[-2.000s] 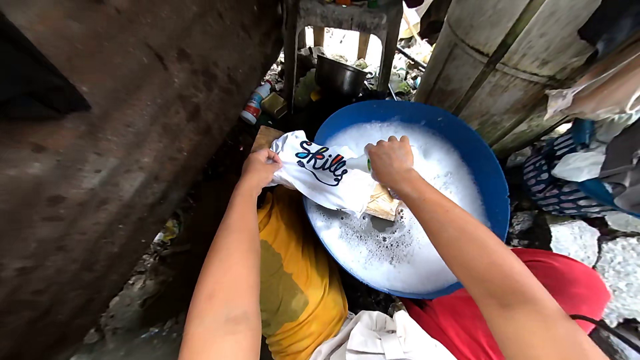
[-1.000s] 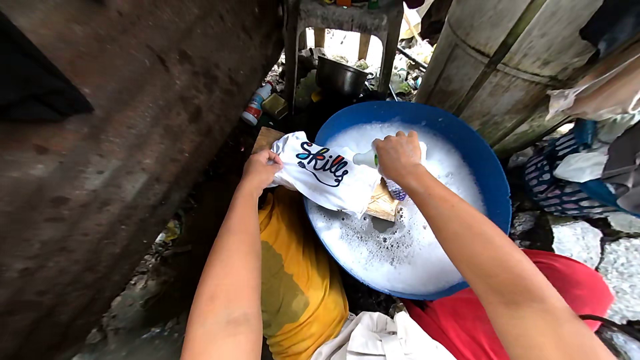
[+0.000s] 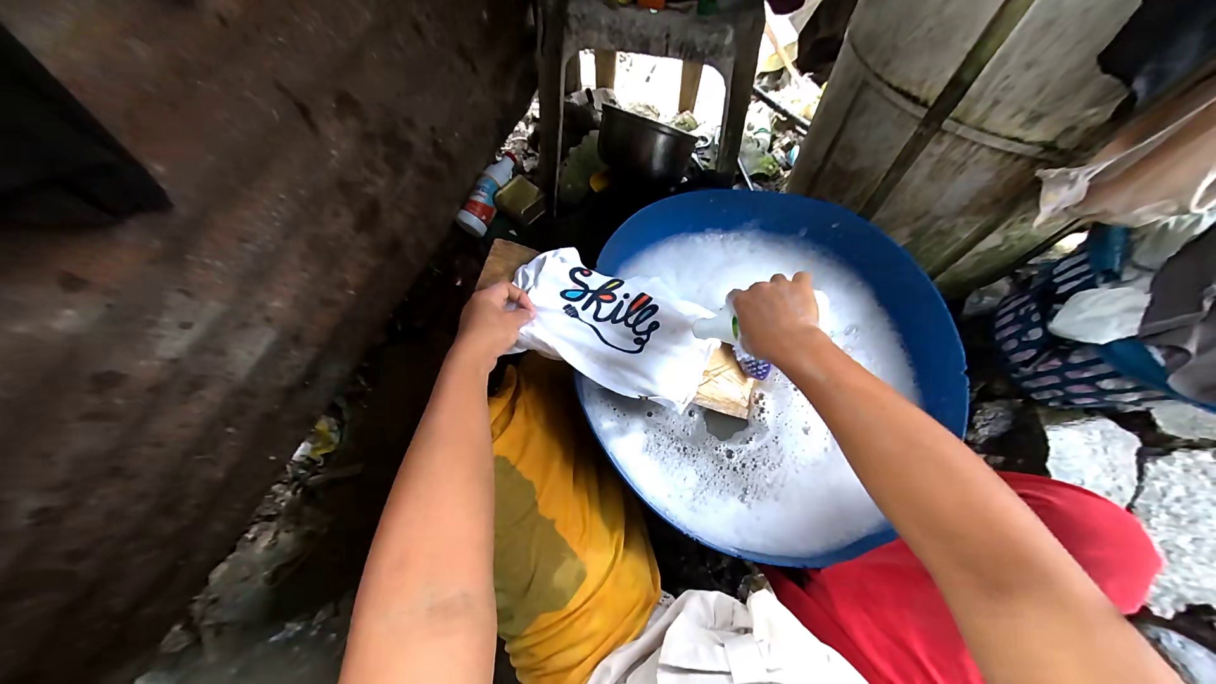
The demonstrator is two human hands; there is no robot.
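Observation:
A white printed cloth (image 3: 617,328) lies spread over a wooden board (image 3: 727,385), whose lower end dips into a blue plastic basin (image 3: 936,351) of sudsy water. My left hand (image 3: 496,321) pinches the cloth's left edge near the board's upper end. Over the suds, my right hand (image 3: 779,315) is closed around a white brush (image 3: 712,328) with a bit of green; its far part shows beyond my fingers. Purple bristles (image 3: 753,365) show below that hand, beside the board. My palm hides the middle of the brush.
A plastic stool (image 3: 651,33) stands behind the basin, with a metal pot (image 3: 646,142) below it. A bottle (image 3: 484,197) lies to the left of them. A rusty metal sheet (image 3: 237,237) borders the left side. Fabrics (image 3: 1073,332) and stones (image 3: 1092,456) are at the right.
My right hand with the brush has shifted slightly over the right end of the cloth and the suds. My left hand has kept its hold on the cloth's left edge.

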